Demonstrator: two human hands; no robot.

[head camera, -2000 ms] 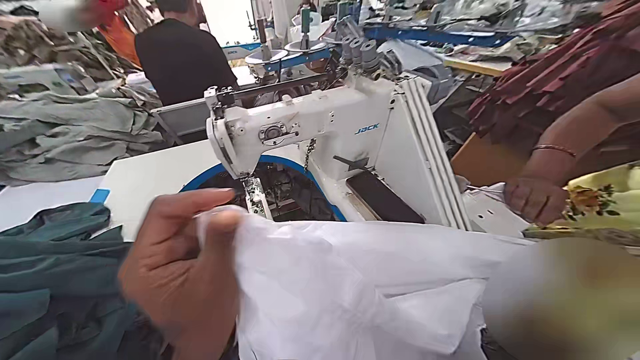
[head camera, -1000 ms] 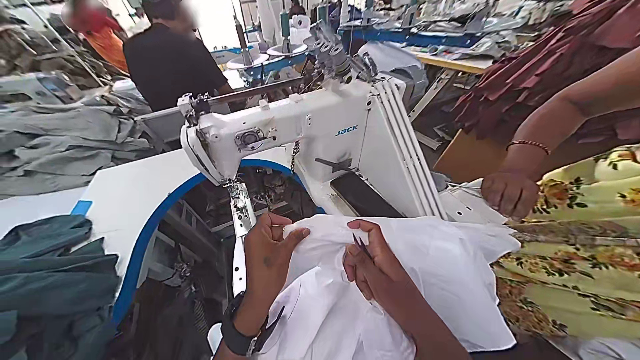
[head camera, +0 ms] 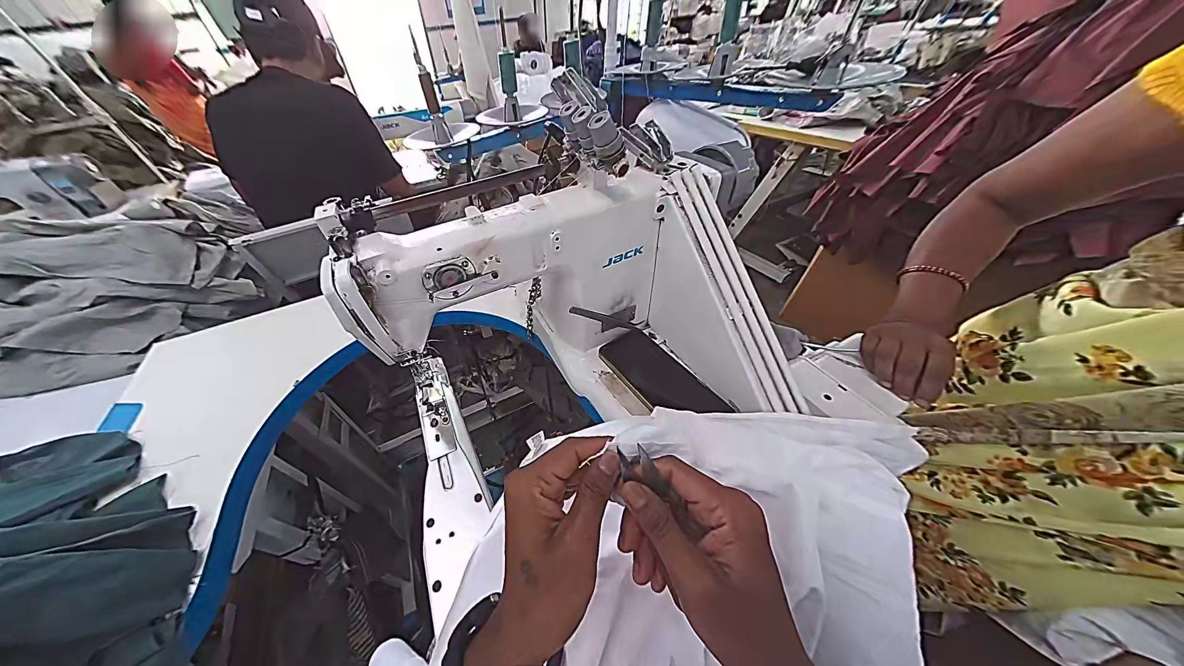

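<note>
My left hand [head camera: 560, 527] pinches an edge of the white fabric [head camera: 786, 499] between thumb and fingers. My right hand [head camera: 703, 536] holds small metal thread snips [head camera: 659, 481], their two pointed tips apart beside the pinched edge. The white fabric spreads under both hands and to the right. Just beyond them stands a white Jack sewing machine [head camera: 546, 231], its needle area and narrow arm [head camera: 453, 462] to the left of my hands. No fabric lies under the needle. A dark flat phone-like object [head camera: 661, 370] rests on the machine's base.
Dark green fabric [head camera: 83, 518] lies at the left, with grey fabric [head camera: 120, 268] behind it. At the right, a co-worker's hand [head camera: 911, 361] rests on white cloth near the machine. Another person in black [head camera: 296, 139] is behind the machine. Maroon pieces [head camera: 980, 139] are piled at back right.
Two seconds ago my left hand held the fabric up close to the camera; now both hands are together over it, lower down. Since one second ago the snips' tips have come beside the pinched edge.
</note>
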